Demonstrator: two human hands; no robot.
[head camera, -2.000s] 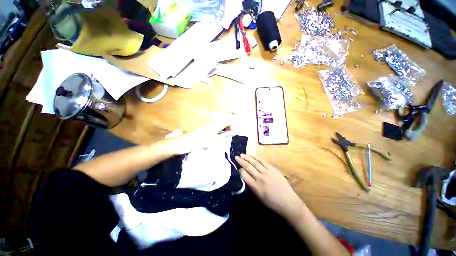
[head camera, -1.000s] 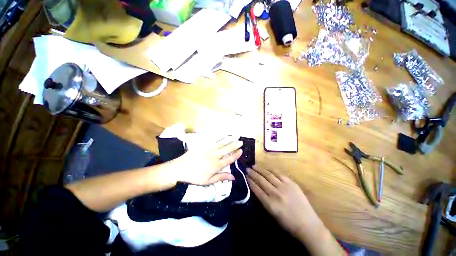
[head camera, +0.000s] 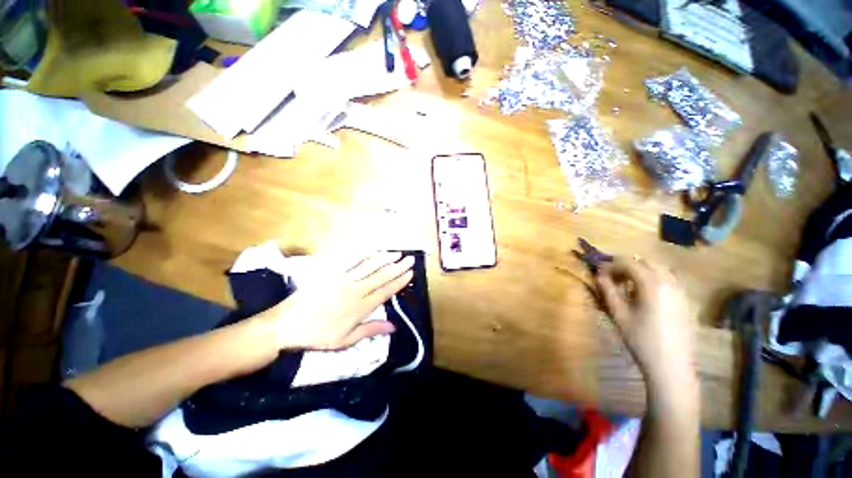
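Note:
The black-and-white garment lies over my lap and the table edge. My left hand lies flat on its upper part, fingers slightly spread, holding nothing. The black band shows just right of my left fingertips, with white piping curving beside it. My right hand is away to the right, over the pliers, with thumb and fingers bent close together. The dark jaws of the pliers stick out past my fingers; most of the handles are hidden. The pen is not visible, and I cannot tell whether my right hand grips anything.
A lit phone lies right of the garment. Bags of silver bits, scissors and a black square lie farther right. A thread cone, papers and a tape roll are behind. A glass press pot stands left.
My right hand has left the garment edge and moved right, onto the pliers and pen. My left hand moved down onto the garment and now stays flat there. The view has shifted right.

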